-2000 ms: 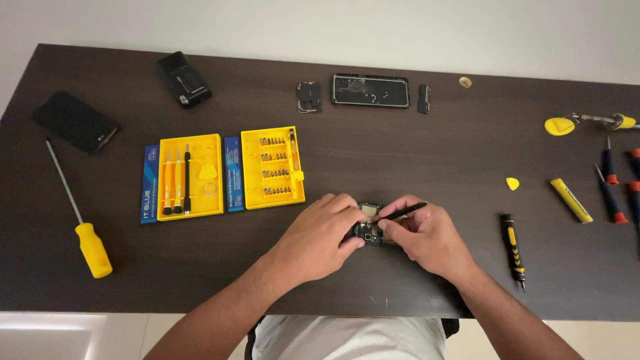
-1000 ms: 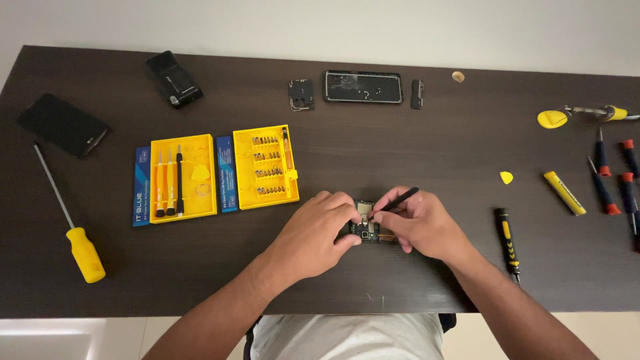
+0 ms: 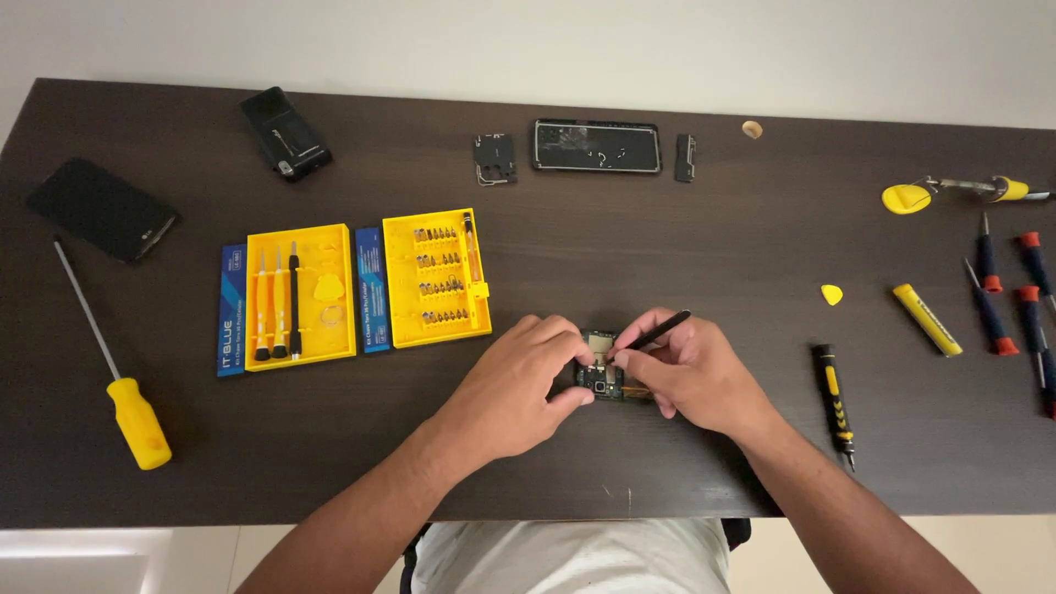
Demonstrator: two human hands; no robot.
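A phone's circuit board [image 3: 601, 375] lies flat on the dark table near its front edge, with a flex cable at its right side. My left hand [image 3: 528, 379] steadies the board's left edge between thumb and fingers. Between the thumb and fingers of my right hand [image 3: 689, 367] is a thin black pen-like tool [image 3: 664, 327], its lower end over the upper middle of the board; my fingers hide the exact contact. Beyond the board, at the back, lie a phone back cover or frame [image 3: 597, 147], a black phone part [image 3: 495, 159] and a narrow black part [image 3: 685, 157].
An open yellow tool case [image 3: 350, 305] with screwdrivers and a bit case [image 3: 400, 334] stand left. Farther left lie a yellow-handled screwdriver [image 3: 139, 425] and two phones [image 3: 103, 209]. Right are a black-yellow screwdriver [image 3: 835, 404], a yellow pick [image 3: 832, 294], a yellow tube [image 3: 927, 320], a soldering iron [image 3: 1008, 189] and several small screwdrivers [image 3: 990, 318].
The black tool in my right hand has tilted more steeply from two seconds ago. Both hands have stayed at the circuit board.
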